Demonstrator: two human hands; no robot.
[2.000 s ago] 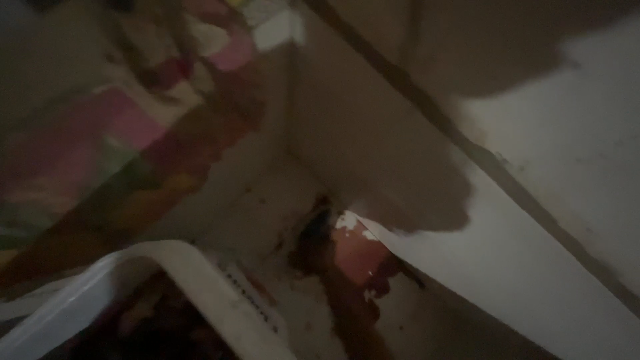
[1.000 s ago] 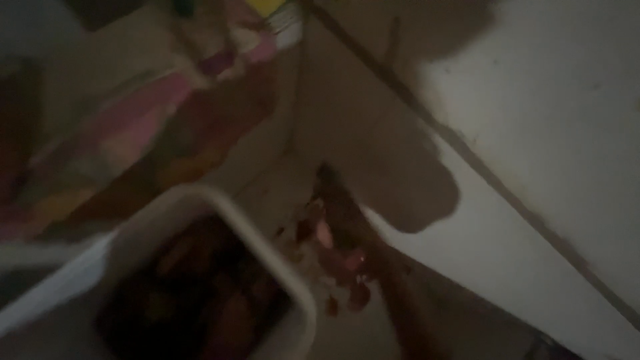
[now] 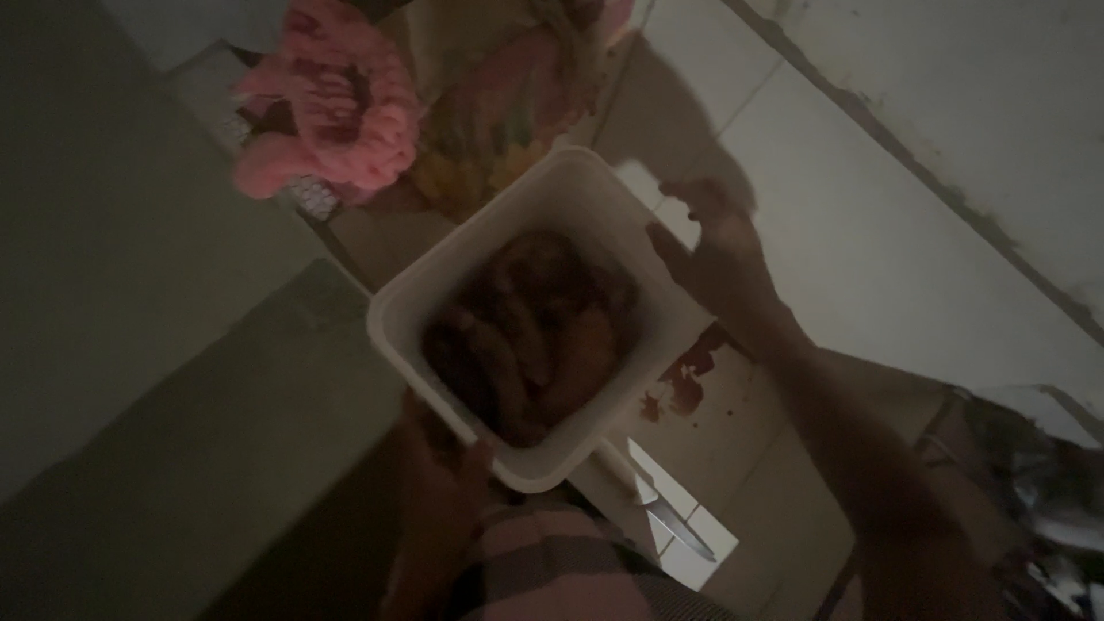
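Note:
In the dim view, a white plastic tub [image 3: 595,198] stands out in the middle, with dark reddish-brown pieces [image 3: 552,336], perhaps meat, inside it. My left hand [image 3: 448,466] grips the tub's near-left rim, its fingers partly hidden beneath. My right hand [image 3: 716,250] is beside the tub's right side, thumb and fingers spread, holding nothing that I can see. Below the tub, a knife [image 3: 681,522] with a pale handle lies on the tiles. A wet red stain [image 3: 686,384] marks the tiled floor between the tub and my right forearm.
A pink fluffy item [image 3: 345,103] lies at the upper left, beside a colourful patterned cloth or bag [image 3: 509,103]. A white tiled wall [image 3: 828,207] rises at the right. Dark plastic-like material [image 3: 1026,466] is at the lower right.
The tub, at the lower left before, is now at the centre with its contents facing me. The view has shifted, and the knife and pink item now show.

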